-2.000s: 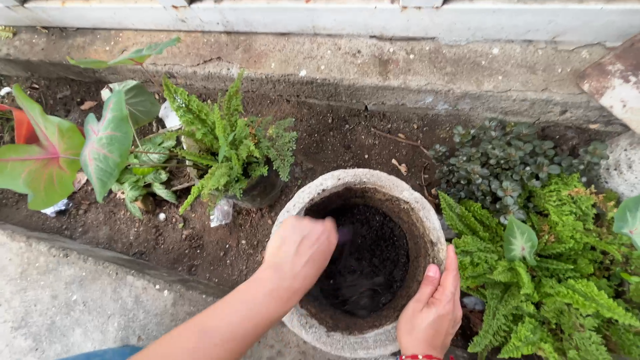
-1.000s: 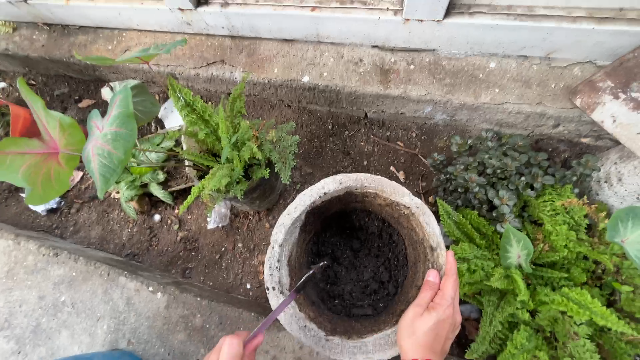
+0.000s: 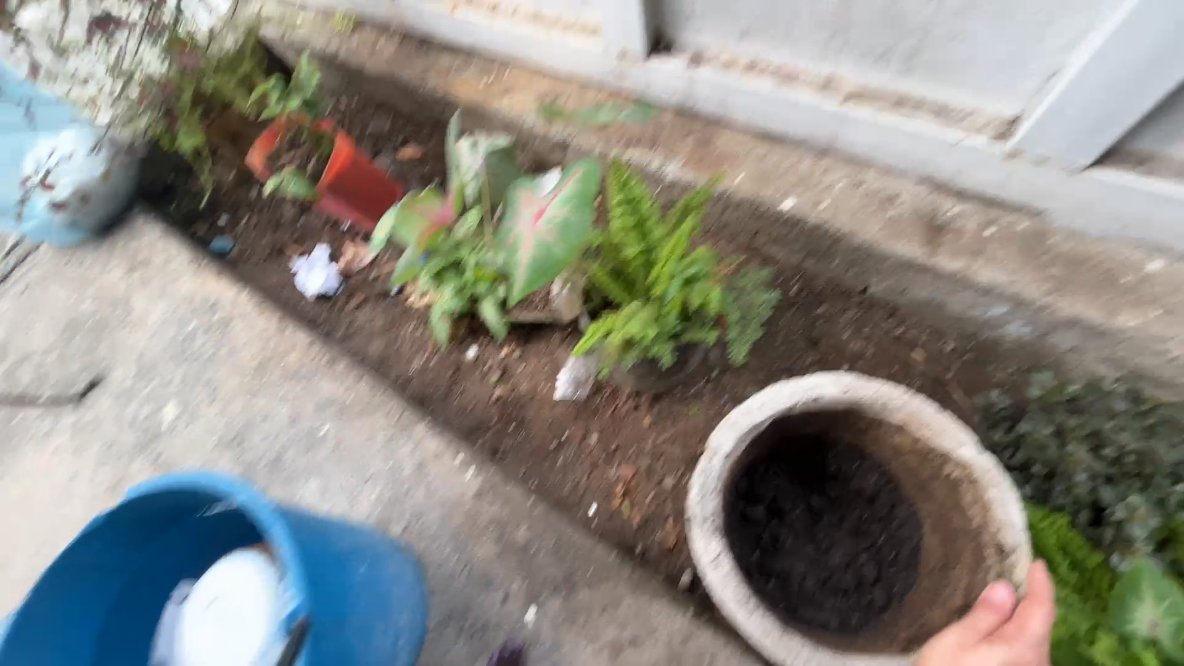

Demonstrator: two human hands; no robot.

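Note:
My right hand (image 3: 994,620) grips the rim of a round, thick-walled concrete pot (image 3: 708,509) at the lower right, its thumb over the edge. Dark soil (image 3: 823,536) lies in the bottom of the pot. My left hand is out of the frame; a small dark purple thing (image 3: 507,653), too blurred to name, shows at the bottom edge. To the left, on the pavement, stands a blue plastic bucket (image 3: 361,573) with a white object (image 3: 231,610) inside and a dark thin handle or stick (image 3: 293,640) at its rim.
A soil bed (image 3: 573,462) runs diagonally between the concrete pavement (image 3: 231,370) and a concrete ledge (image 3: 888,231). It holds a fern (image 3: 661,277), a pink-veined caladium (image 3: 548,227), an orange pot (image 3: 356,185) and crumpled white litter (image 3: 316,272). More greenery (image 3: 1078,472) borders the concrete pot at right.
The view has swung left, bringing the blue bucket into sight. My left hand, which held a thin purple-handled tool at the pot, has left the frame. My right hand stays on the rim.

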